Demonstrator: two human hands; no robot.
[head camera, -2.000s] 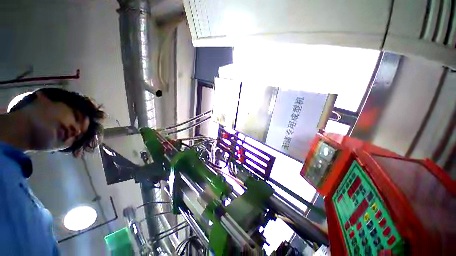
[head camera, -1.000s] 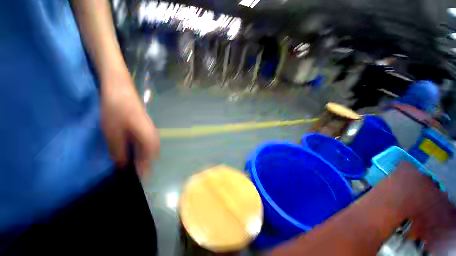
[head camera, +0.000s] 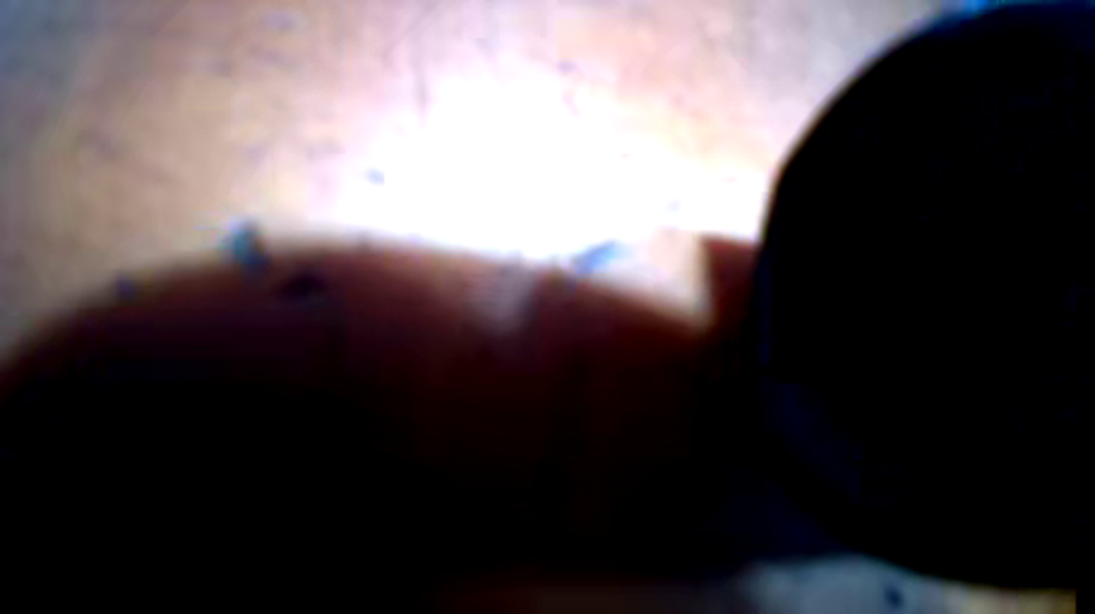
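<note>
The head view is almost filled by blurred dark shapes very near the lens. A large round black shape (head camera: 937, 300) covers the right side. A dark reddish-brown shape (head camera: 480, 396) spans the lower left and middle; I cannot tell what it is. Neither of my hands can be made out for certain. No work object can be recognised.
A pale, overexposed surface (head camera: 180, 132) fills the top, with a white glare in its middle and small dark specks. A small pale patch (head camera: 817, 588) shows at the bottom right. Nothing else can be named.
The person in blue, the wooden-topped stool, the blue tubs and the floor have gone from view. Blurred dark shapes close to the lens and a bright pale surface have replaced them.
</note>
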